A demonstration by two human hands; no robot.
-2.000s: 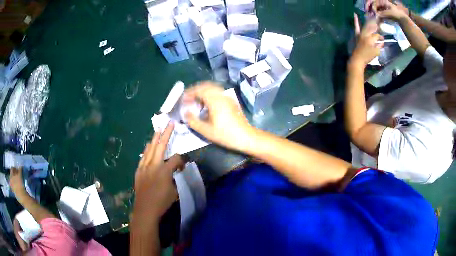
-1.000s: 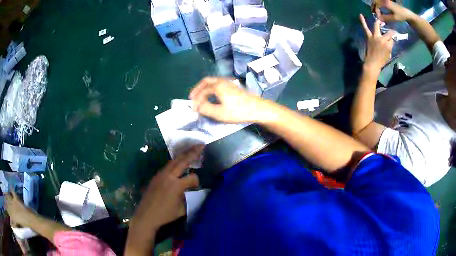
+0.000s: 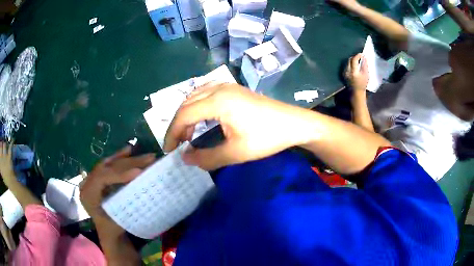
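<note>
A white label sheet (image 3: 161, 192) with rows of tiny printed marks is held up near my body. My left hand (image 3: 114, 179) holds its left side and the sheet bends at the lower edge. My right hand (image 3: 223, 122) is at its upper right edge, thumb and fingers pinching there; whether a sticker is between the fingertips is too small to tell. White sheets or flaps (image 3: 221, 77) lie on the green table behind my right hand, partly hidden by it.
Cartons (image 3: 169, 23) cluster at top centre, one open (image 3: 267, 60). Scraps (image 3: 306, 95) lie on the green table (image 3: 62, 52). Clear-bagged bundles (image 3: 18, 88) lie at left. A person in white (image 3: 416, 119) sits at right, a person in pink (image 3: 52, 241) at lower left.
My left hand has lifted the label sheet off my lap side into view, and my right hand has come from the table sheets to its edge. The view has shifted slightly.
</note>
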